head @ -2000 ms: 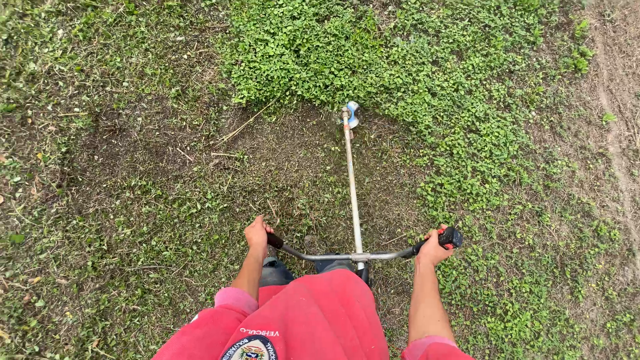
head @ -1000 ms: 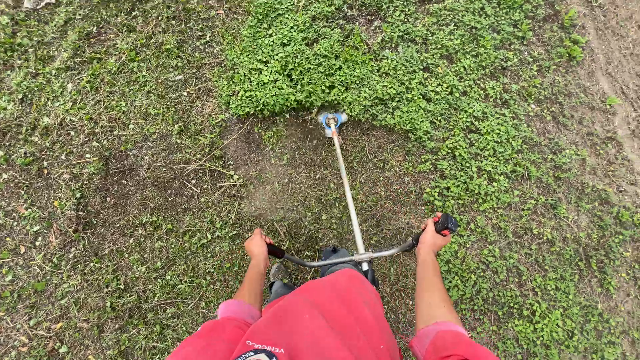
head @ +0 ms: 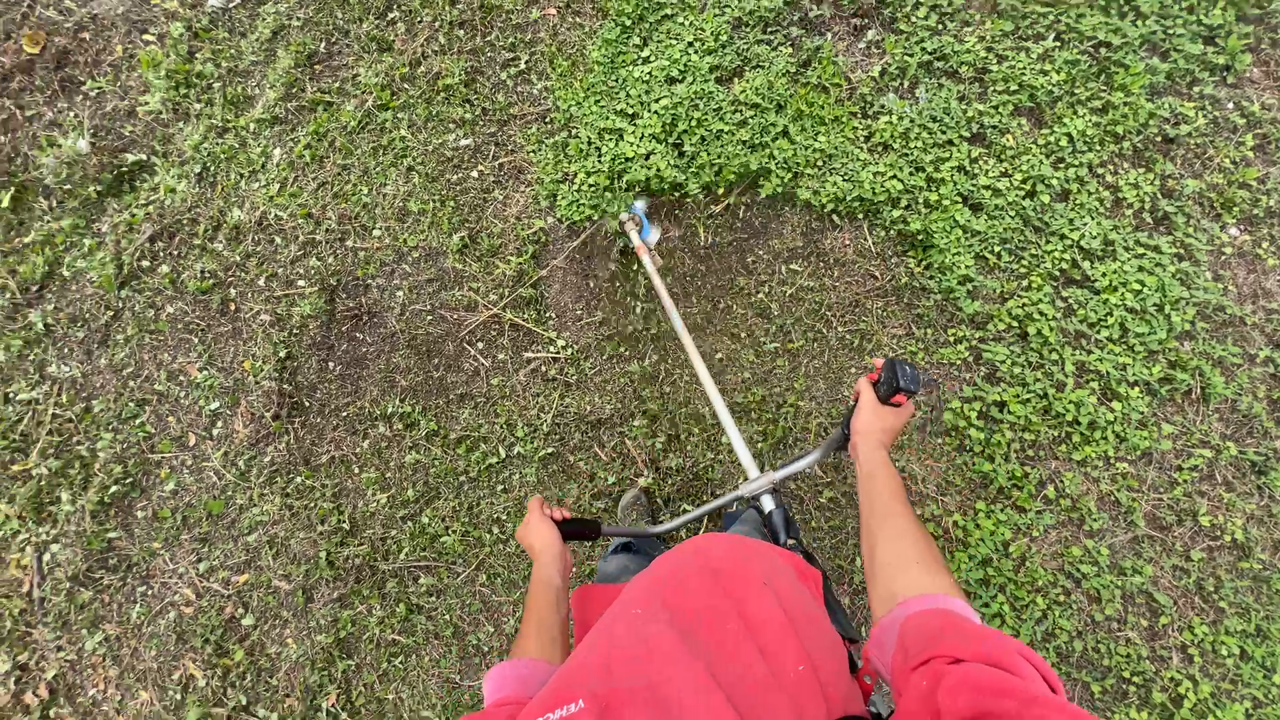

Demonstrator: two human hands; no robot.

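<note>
A brush cutter with a long metal shaft (head: 700, 370) reaches out ahead of my body, tilted up and to the left in view. Its blue and silver cutting head (head: 643, 224) lies at the near edge of a leafy green patch. My left hand (head: 543, 528) is closed around the black grip (head: 580, 529) at the left end of the curved handlebar (head: 690, 516). At the bar's right end, my right hand (head: 878, 411) grasps the grip below the black and red throttle control (head: 897, 380).
Dense low green plants (head: 720, 110) spread over the top and right. Short cut growth and brown soil (head: 370, 330) surround the shaft, with dry stems (head: 510, 310) left of it. A boot (head: 634, 507) shows behind the handlebar.
The cutting head has swung left along the edge of the green patch. The handlebar has turned, with my right hand now farther forward than my left. Both hands have kept their hold.
</note>
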